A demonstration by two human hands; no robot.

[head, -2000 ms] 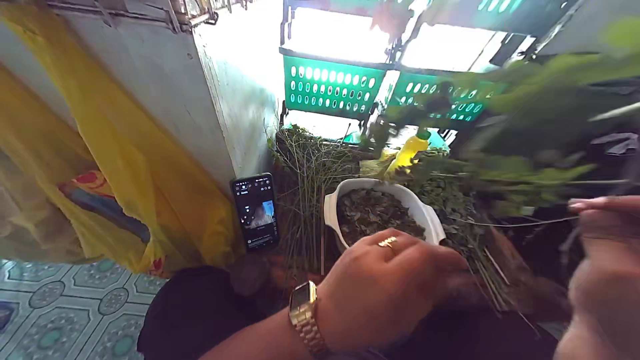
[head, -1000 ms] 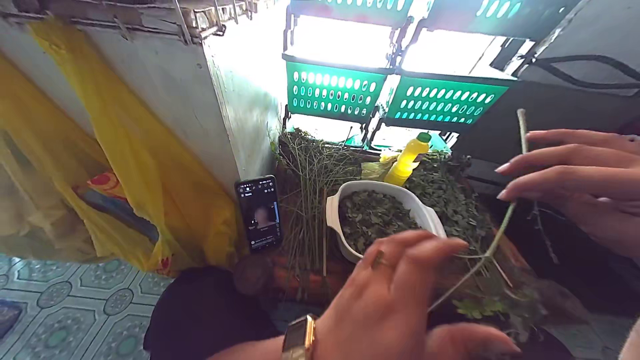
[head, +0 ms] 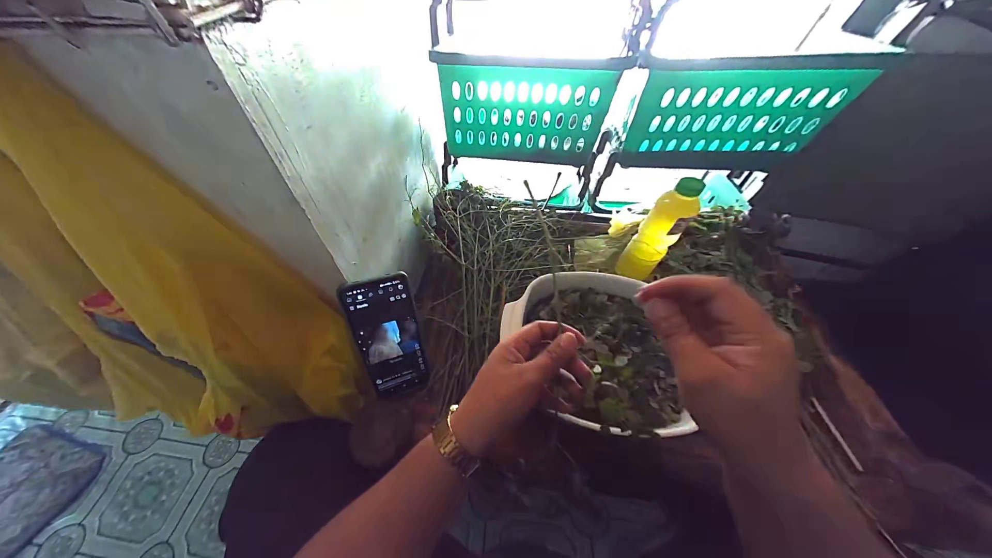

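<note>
My left hand (head: 527,376), with a gold wristwatch on its wrist, pinches a thin green stem (head: 549,240) between thumb and fingers at the near left side of a white basin (head: 518,310). Plucked green leaves (head: 635,349) fill much of the basin, and a small leafy sprig (head: 608,380) hangs beside my left fingertips. My right hand (head: 721,349) is raised over the basin's right side, thumb and fingertips together; whether something small is between them cannot be told. Bare stems (head: 488,256) lie in a heap left of and behind the basin.
A yellow bottle with a green cap (head: 659,232) leans behind the basin, near more leafy greens (head: 728,248). A lit smartphone (head: 385,333) stands at the left, beside a yellow plastic bag (head: 170,294). Green perforated baskets (head: 519,108) are at the back.
My right hand has come from the far right to over the basin. My left hand now holds a stem upright at the basin; a second ago a branching stem was between my hands.
</note>
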